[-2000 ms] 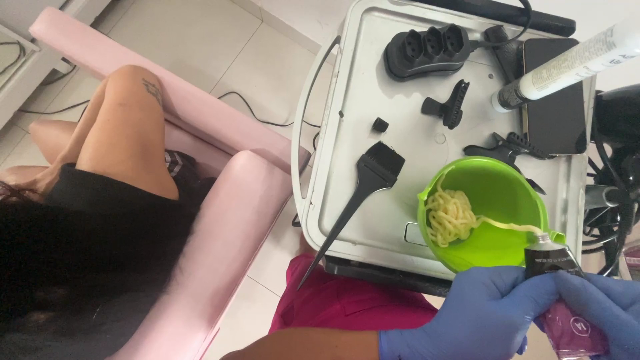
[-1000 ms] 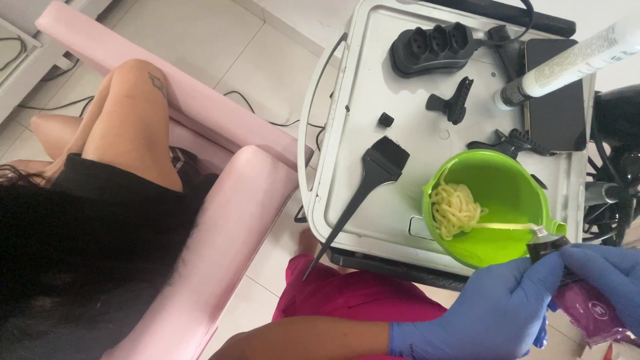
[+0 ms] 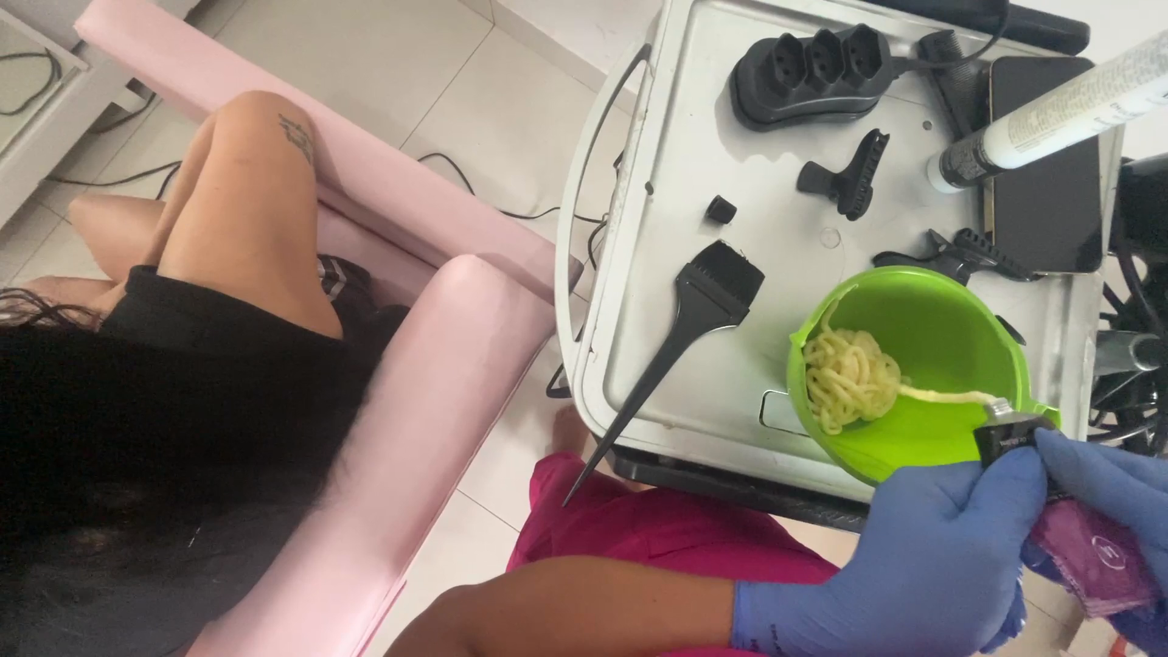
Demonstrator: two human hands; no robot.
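Observation:
My left hand, in a blue glove, grips the neck end of a black and purple squeeze tube. My right hand, gloved too and partly cut off by the frame edge, pinches the same tube near its upper part. A strand of pale yellow cream runs from the nozzle to a coiled heap in a lime green mixing bowl. The bowl tilts on the white trolley tray. Left of it lies a black tint brush, its pointed handle jutting over the tray edge.
The white trolley tray also holds a black power strip, hair clips, a small black cap, a dark phone and a white cylindrical container. At left, a person sits in a pink armchair.
The cream heap in the bowl has grown somewhat. Both hands have stayed on the tube, which now sits slightly lower against the bowl's rim.

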